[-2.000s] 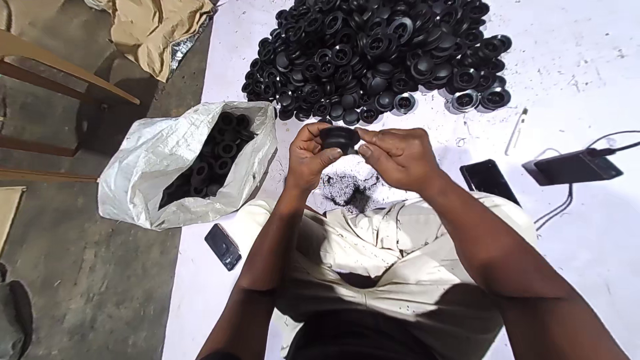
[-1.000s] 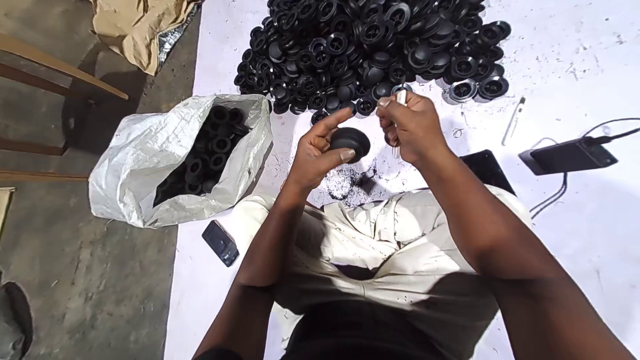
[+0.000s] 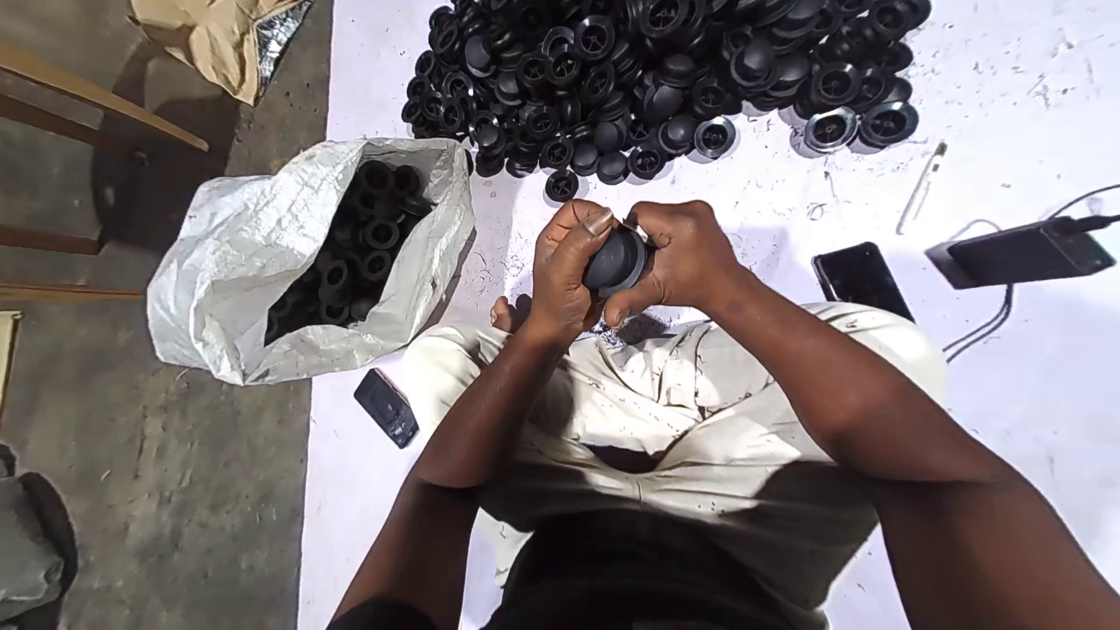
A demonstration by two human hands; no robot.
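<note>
A round black plastic or rubber part [image 3: 618, 260] with a domed face is between my hands, above my lap. My left hand [image 3: 567, 267] grips its left side, thumb on the upper rim. My right hand [image 3: 687, 254] is closed at its right edge, with a small bit of something pale showing by the fingers; most of that pale thing is hidden. Beyond my hands lies a large pile of similar black round parts [image 3: 604, 87]. An open white woven sack [image 3: 223, 262] on my left holds more black ring-shaped parts [image 3: 376, 232].
A phone [image 3: 386, 408] lies left of my legs, and another [image 3: 862, 280] lies by my right knee. Further right are a black device with cables [image 3: 1019, 254] and a thin pen-like tool [image 3: 921, 188]. Wooden furniture legs [image 3: 96, 87] and brown wrapping [image 3: 210, 39] are at the far left.
My right hand, apart from the black part one second ago with a pale slender object in it, has come back against the part. My left hand still has hold of the part.
</note>
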